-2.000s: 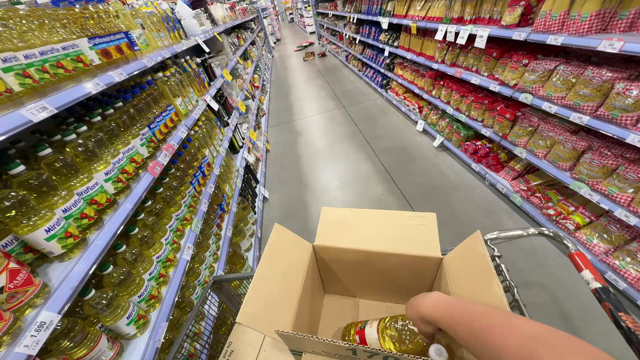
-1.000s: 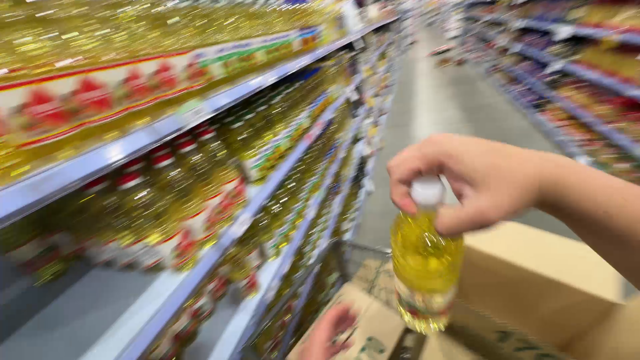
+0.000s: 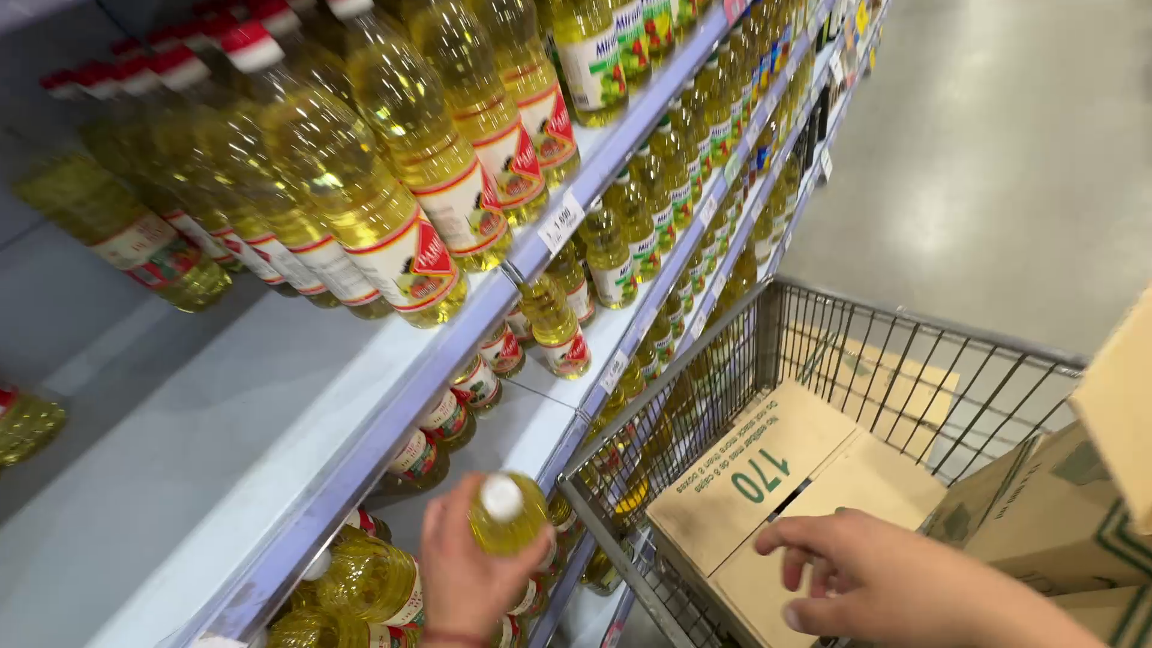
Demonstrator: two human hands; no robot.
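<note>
My left hand (image 3: 472, 558) is wrapped round an oil bottle (image 3: 509, 515) with a white cap, seen from above, beside the lower shelf. Nothing is in my right hand (image 3: 864, 576), whose fingers are apart and slightly curled over a closed cardboard box (image 3: 792, 486) in the metal cart. On the upper shelf stand oil bottles (image 3: 396, 225) with red and white labels, most with red caps; one bottle at the left (image 3: 126, 234) leans. More oil bottles (image 3: 360, 576) lie on the lower shelf under my left hand's side.
The wire cart's rim (image 3: 927, 324) runs close along the shelf edge (image 3: 387, 405). Further cardboard boxes (image 3: 1053, 504) fill its right side, with a raised flap (image 3: 1120, 396) at the frame's edge. Rows of green-capped bottles (image 3: 643, 216) line the shelves beyond. Grey floor (image 3: 981, 153) lies past the cart.
The white-capped bottle was in my right hand one second ago; now my left hand holds one and my right is free. The view has turned down toward the shelf.
</note>
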